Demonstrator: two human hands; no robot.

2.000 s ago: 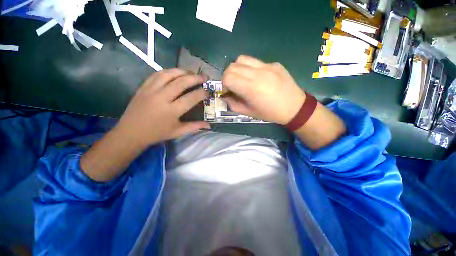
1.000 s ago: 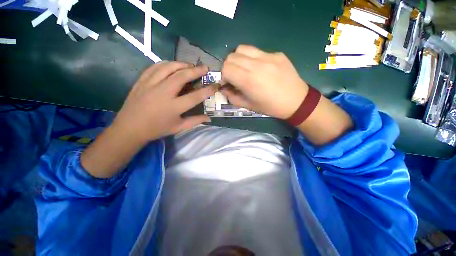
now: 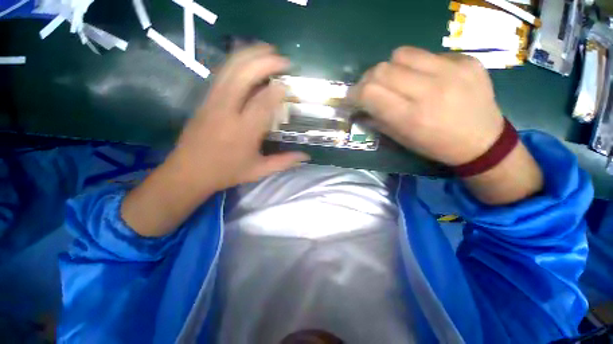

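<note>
A silver-white phone mid-frame point(image 3: 312, 119) lies on the dark green mat right before me, with a small green patch at its right end and a bright glare on its far side. My left hand point(image 3: 225, 121), blurred, is at the frame's left end, fingers curved and thumb apart along the near side. The left fingertips overlap the frame's edge; firm grip cannot be told. My right hand point(image 3: 430, 104) is at the frame's right end with its fingers curled together. Whether it holds anything small is hidden.
Loose white peeled strips point(image 3: 189, 40) lie at the far left. Flex cables on backing strips point(image 3: 488, 33) are stacked at the far right, beside another phone frame point(image 3: 555, 40). More strips point(image 3: 591, 80) and a frame stand at the right edge.
My right hand has moved right, from the frame's middle to its right end, uncovering the middle and the green patch. The view has shifted, and the grey-brown pad no longer shows clearly.
</note>
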